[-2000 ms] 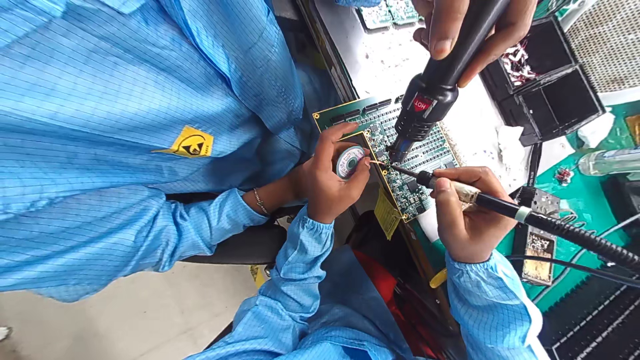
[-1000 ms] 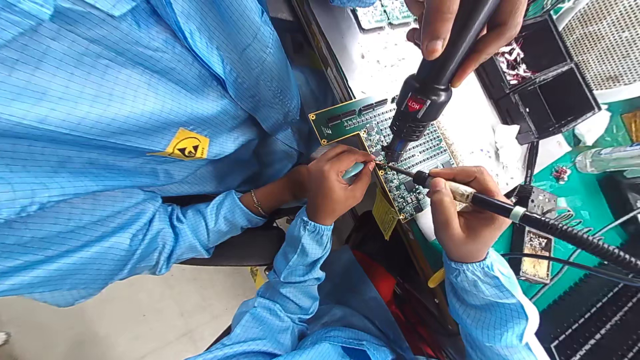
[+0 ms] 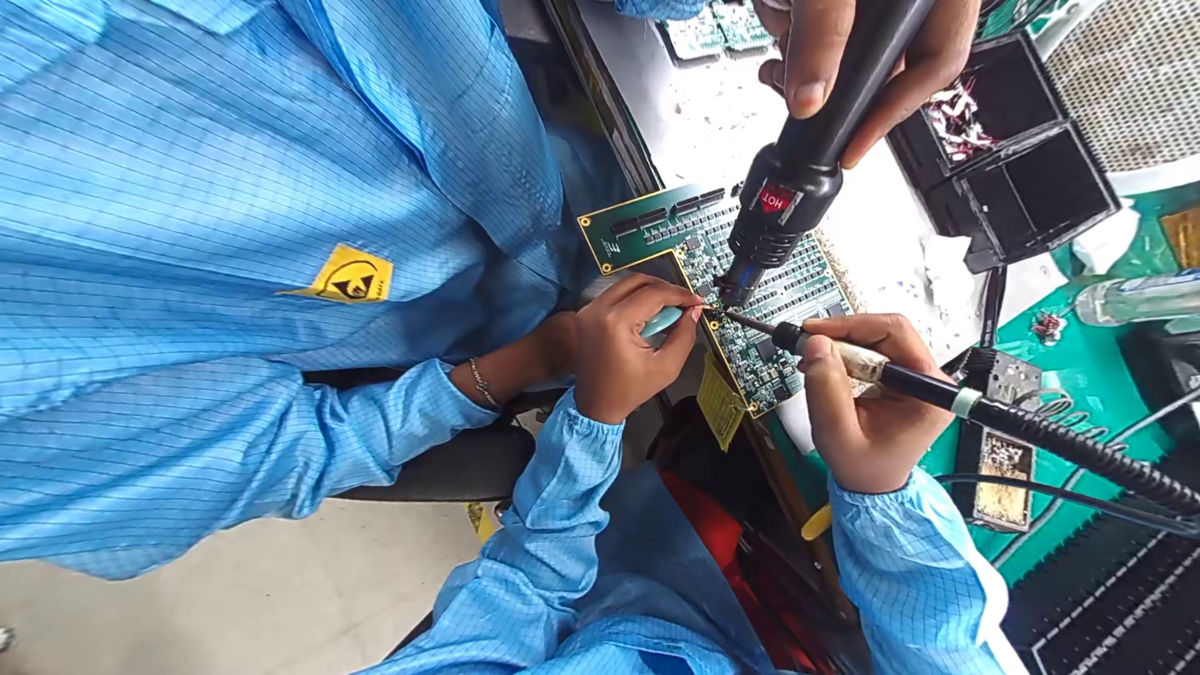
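My left hand [image 3: 633, 352] grips a small teal reel [image 3: 662, 322] of solder wick or wire, seen edge-on. Its fingertips are at the edge of a green circuit board [image 3: 647, 225]. In my right hand [image 3: 872, 403] is a soldering iron [image 3: 839, 359], its tip on the board's components just right of my left fingertips. A black hot-air gun [image 3: 787, 192], held from above by a co-worker's hand [image 3: 825, 56], points down at the same spot. A co-worker's wrist with a bracelet [image 3: 483, 382] lies behind my left hand; that hand is mostly hidden.
Black bins [image 3: 1036, 192], one with small red and white parts, stand at the upper right. A clear bottle [image 3: 1139, 300] lies on the green mat. Below it are a soldering-iron stand [image 3: 1003, 473] and cables. A yellow tag [image 3: 720, 398] hangs at the board's edge. The co-worker's blue smock [image 3: 234, 234] is close at left.
The reel in my left hand has turned from showing its round labelled face to edge-on. Soldering iron and hot-air gun remain at nearly the same spot on the board.
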